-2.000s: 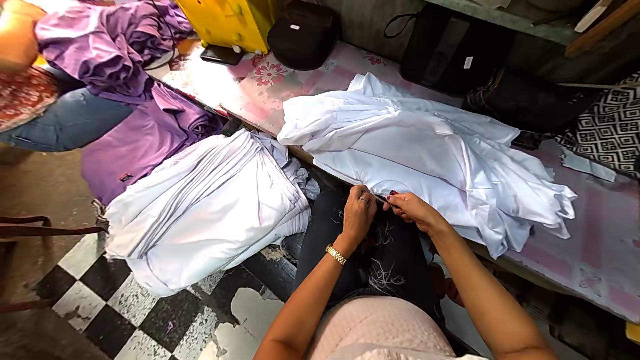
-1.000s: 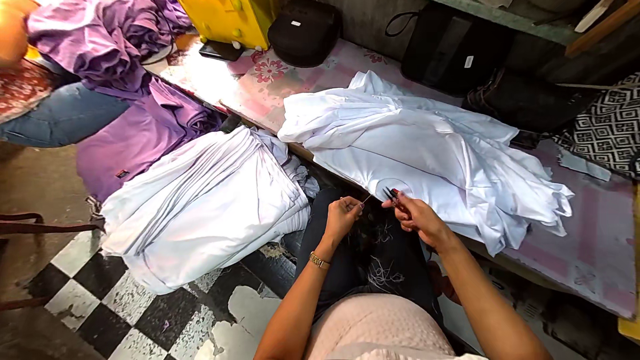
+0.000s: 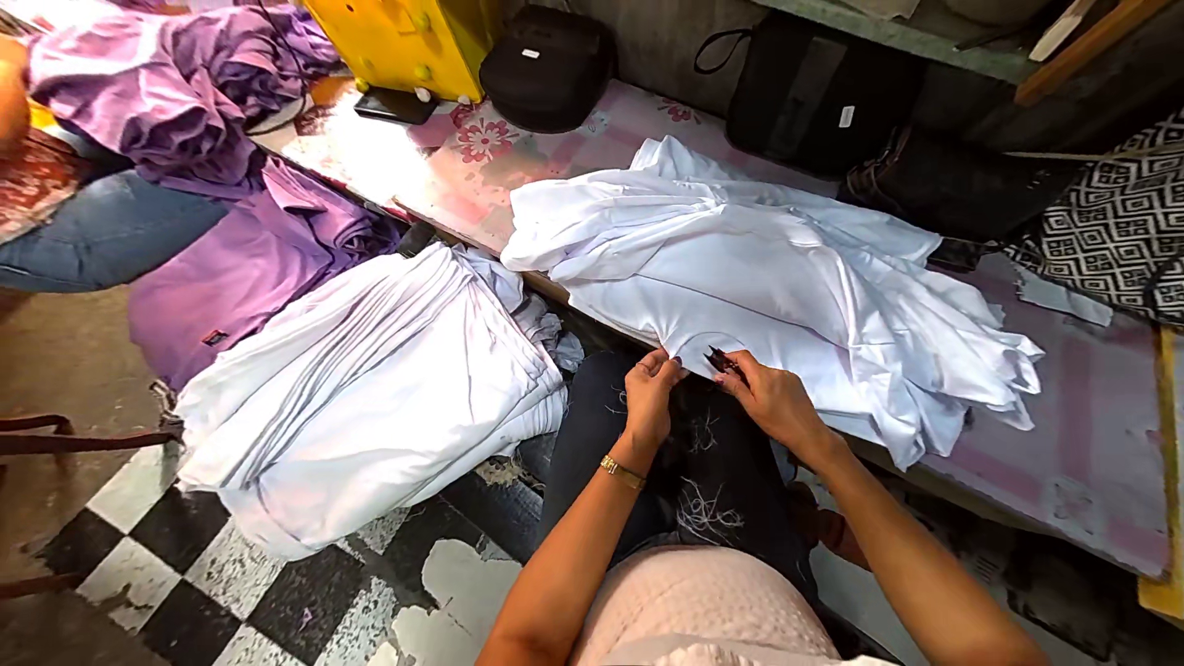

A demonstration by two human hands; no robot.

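A heap of white fabric garments (image 3: 740, 250) lies on the bench, its near edge hanging toward my lap. My left hand (image 3: 651, 393) pinches the hem of that white fabric between thumb and fingertips. In my right hand (image 3: 772, 398), just to the right of it, are small dark thread snips (image 3: 723, 361), their tips pointing up and left, apart from my left fingers. Loose thread clippings (image 3: 708, 513) lie on my dark trousers. A folded stack of white garments (image 3: 370, 398) rests to the left of my legs.
Purple garments (image 3: 240, 268) lie at the left beside a person's denim-covered leg (image 3: 111, 231). Along the back of the flowered bench (image 3: 1073, 444) are a phone (image 3: 396, 105), a yellow object (image 3: 398, 46), a round black case (image 3: 548, 69), a black bag (image 3: 823, 92) and a patterned bag (image 3: 1119, 217).
My left hand has gone from beside my right hand, over my lap, up to the white fabric's hem. One second ago the hands were apart, the snips in my right hand; they remain there.
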